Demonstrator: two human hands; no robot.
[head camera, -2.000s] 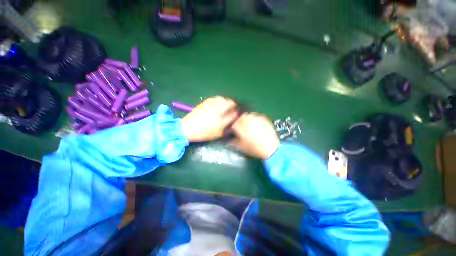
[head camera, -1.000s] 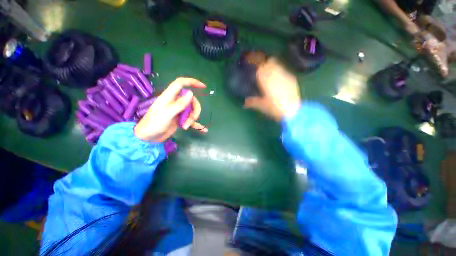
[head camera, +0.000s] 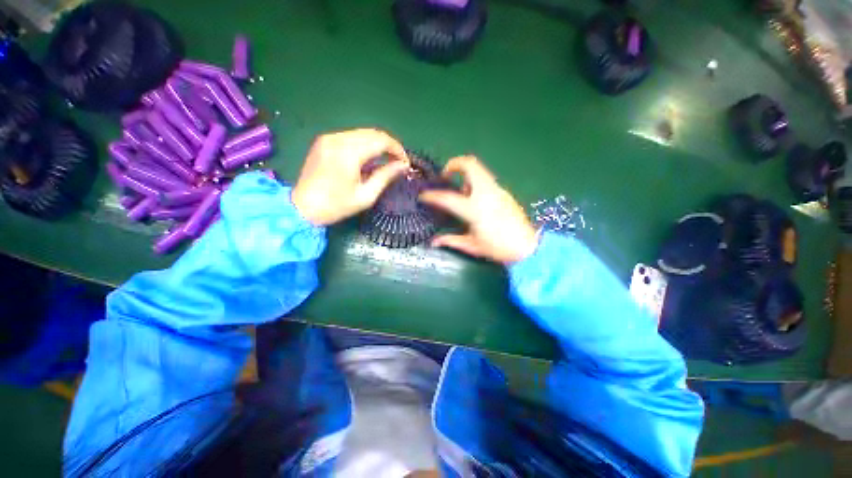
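A black ribbed fan housing (head camera: 402, 217) sits on the green bench in front of me, between my hands. My left hand (head camera: 353, 175) is at its upper left, with thumb and forefinger pinched together at a tiny pale or reddish bit over the housing. I cannot tell exactly what this bit is. My right hand (head camera: 481, 213) rests against the housing's right side, fingers bent around it. A loose pile of purple cells (head camera: 187, 140) lies to the left. A small heap of silver metal bits (head camera: 559, 214) lies right of my right hand.
Black housings stand at the far left (head camera: 107, 54), the back (head camera: 439, 30), the back right (head camera: 617, 51) and in a cluster at the right (head camera: 747, 308). A white phone (head camera: 647, 291) lies beside that cluster. A crumpled clear bag (head camera: 822, 407) is at the lower right.
My right hand has brought a housing from the back to the front of me. My left hand has moved to it, and the purple cell seen in that hand no longer shows.
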